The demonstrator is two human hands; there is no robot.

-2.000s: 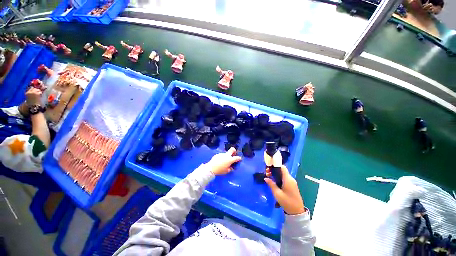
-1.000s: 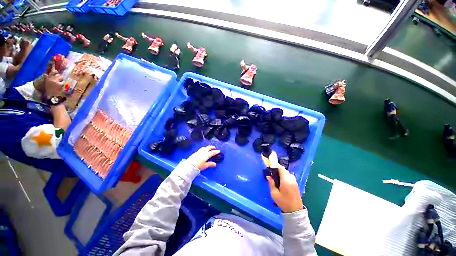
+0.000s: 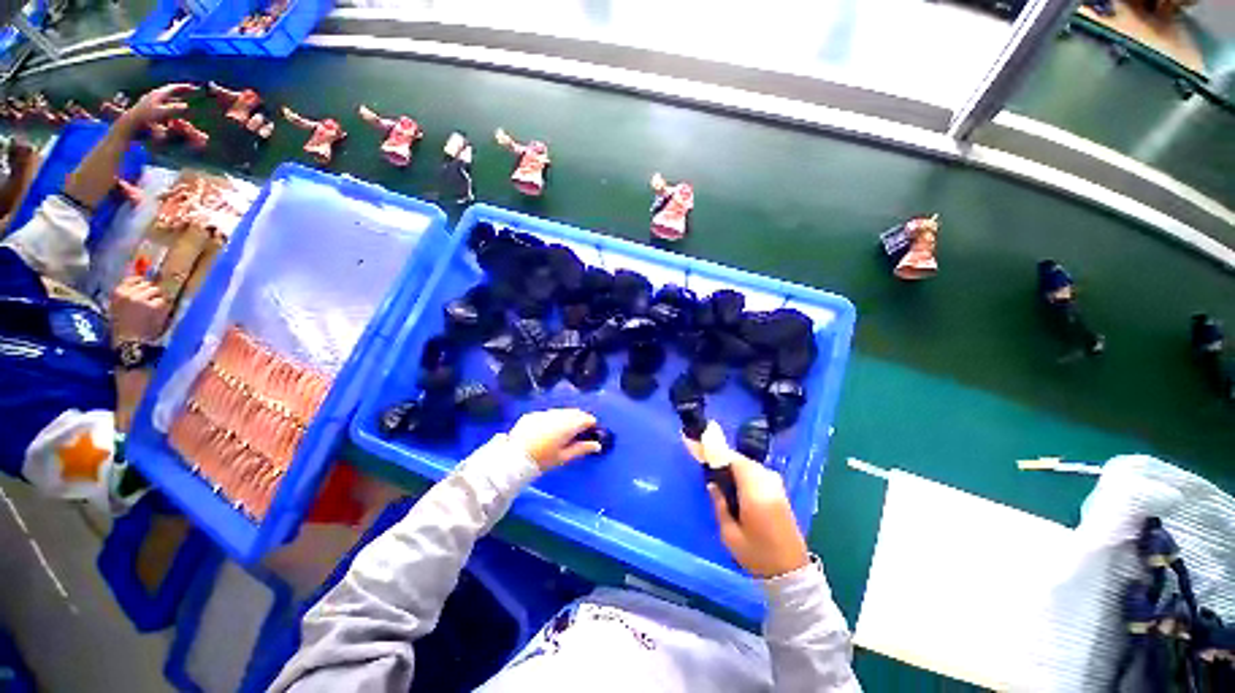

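Note:
A blue parts tray (image 3: pixel 650 521) lies in front of me with black hair pieces (image 3: pixel 542 291) heaped along its far and left sides. My left hand (image 3: pixel 553 439) is over the tray's near middle with a small black piece at its fingertips. My right hand (image 3: pixel 759 515) is at the tray's right side, closed around a dark figure (image 3: pixel 722 477) held upright. A black piece sits at the figure's top, above my fingertips; the head is mostly hidden.
Left is a lined tray (image 3: pixel 312 257) with flesh-coloured parts (image 3: pixel 244 427). Beyond, the green conveyor belt (image 3: pixel 786 217) carries pink-and-red figures (image 3: pixel 670 210) and dark figures (image 3: pixel 1067 309). Right lie a white sheet (image 3: pixel 948 582) and dark figures on ribbed foam. A neighbour's arm (image 3: pixel 109 156) reaches toward the belt at left.
Since two seconds ago, my left hand has moved left and back, away from my right hand. A black piece now tops the held figure. The neighbour's arm has reached out to the belt.

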